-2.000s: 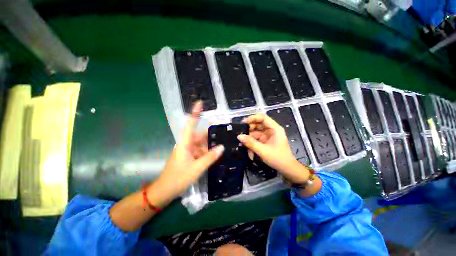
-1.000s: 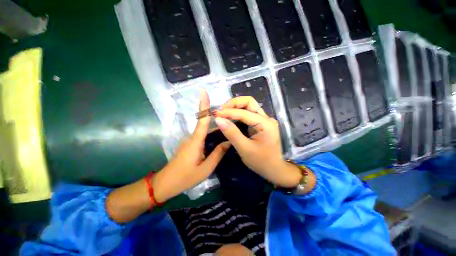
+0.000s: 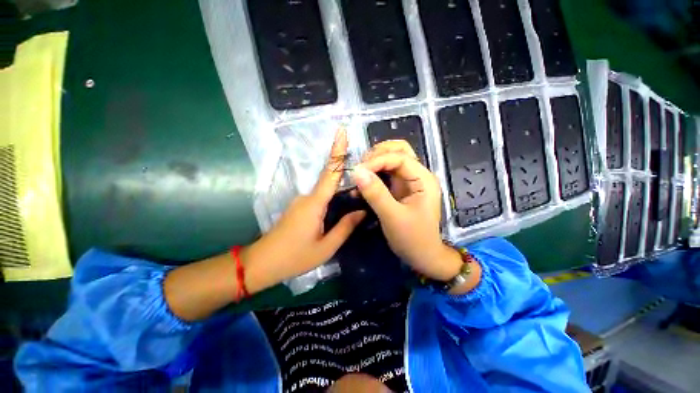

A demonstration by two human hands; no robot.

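Note:
My left hand point(image 3: 303, 226) holds a black socket cover point(image 3: 368, 257) between thumb and palm, above the near edge of the blister tray point(image 3: 307, 146). Its index finger points up, with small dark strips across it. My right hand point(image 3: 403, 203) has its thumb and index finger pinched together beside that left index finger. Whether a strip is between these fingertips is too small to tell. The held cover is partly hidden by both hands. Other black covers point(image 3: 470, 161) lie in the tray pockets. The near left pocket holds no cover.
A yellow sheet point(image 3: 42, 84) with rows of dark diagonal marks lies at the far left on the green bench point(image 3: 153, 138). Another filled tray point(image 3: 601, 123) lies to the right. Floor with a yellow line shows at the lower right.
The view has moved closer to the tray since the oldest frame. The left hand has turned the cover lower and towards my body, and the right fingers have moved from the cover to the left index finger.

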